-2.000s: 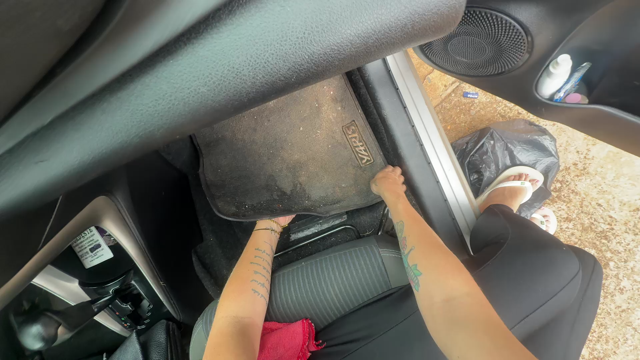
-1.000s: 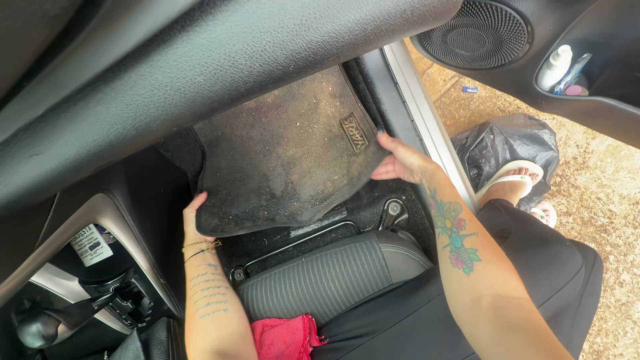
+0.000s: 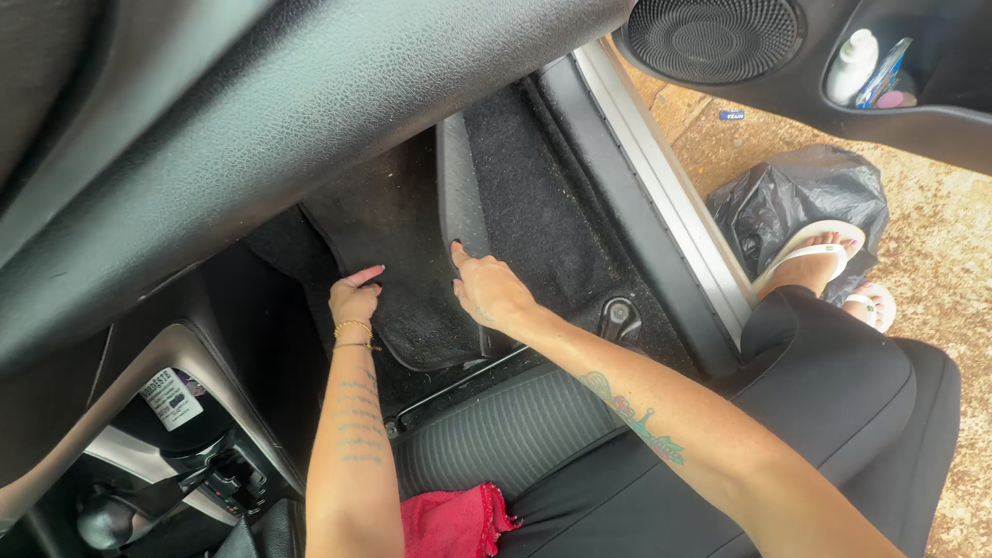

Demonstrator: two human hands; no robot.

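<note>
A dark car floor mat [image 3: 395, 232] lies in the footwell, its right side raised and bent inward so the lighter underside shows. My right hand [image 3: 488, 291] grips that raised edge, with the fingers partly hidden behind it. My left hand [image 3: 356, 296] is at the mat's left side, thumb over the surface; whether its fingers hold the edge is hard to tell. Dusty black carpet [image 3: 535, 201] shows to the right of the mat. A red cloth [image 3: 457, 521] lies by the seat's front edge, beside my left forearm.
The dashboard [image 3: 325, 116] overhangs the footwell. A metal door sill [image 3: 659, 186] runs along the right. Beyond it, a foot in a white flip-flop [image 3: 806, 252] rests on a black plastic bag [image 3: 806, 178]. The gear lever [image 3: 108, 519] stands at lower left; the door pocket holds a white bottle [image 3: 852, 68].
The mat lay broad and nearly flat; now its right side is lifted and bent leftward, baring carpet. My right hand has moved left with the edge, and my left hand has moved right.
</note>
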